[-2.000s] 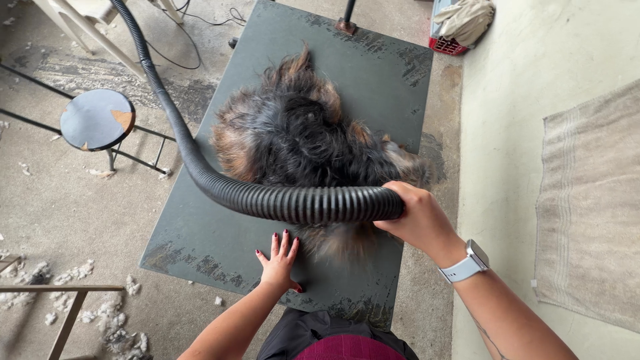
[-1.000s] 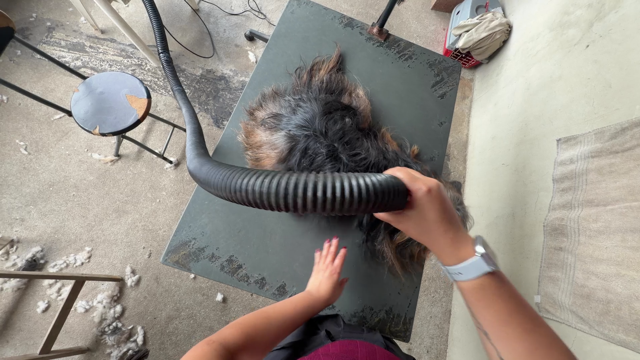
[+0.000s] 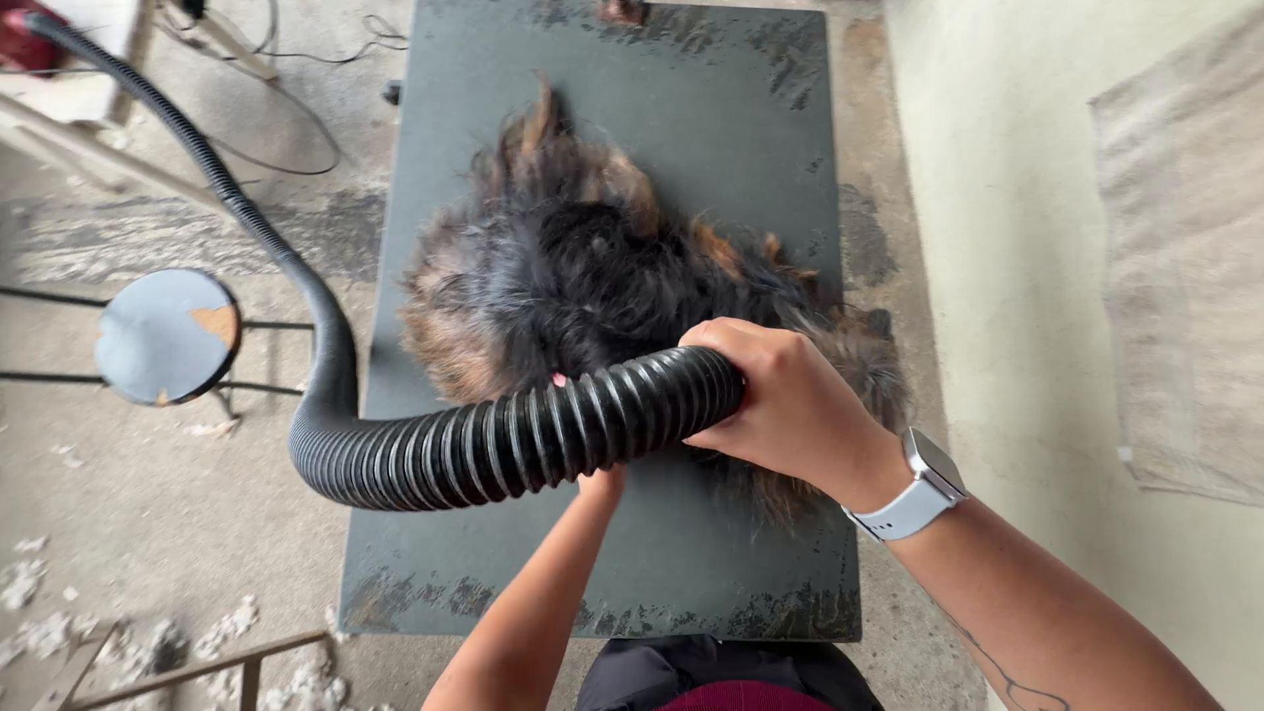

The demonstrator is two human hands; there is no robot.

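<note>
A long-haired black and tan dog [image 3: 592,267] lies on a dark grooming table [image 3: 750,118] with a worn rubbery top. My right hand [image 3: 780,405], a pale smartwatch on its wrist, grips the end of a ribbed black dryer hose [image 3: 513,439] above the dog's near side. The hose's outlet is hidden by that hand. My left hand [image 3: 600,481] reaches under the hose to the dog's side; only its wrist area and one painted nail beyond the hose show, so its fingers are mostly hidden.
A round stool [image 3: 168,336] stands left of the table. Clumps of pale fur [image 3: 232,627] lie on the concrete floor near a wooden frame [image 3: 197,681]. Cables [image 3: 326,148] run behind, by white furniture [image 3: 69,109]. A towel [image 3: 1185,257] hangs along the right wall.
My left hand has moved from over the bare tabletop to the dog's side, behind the hose. My right hand still holds the hose. The view has shifted.
</note>
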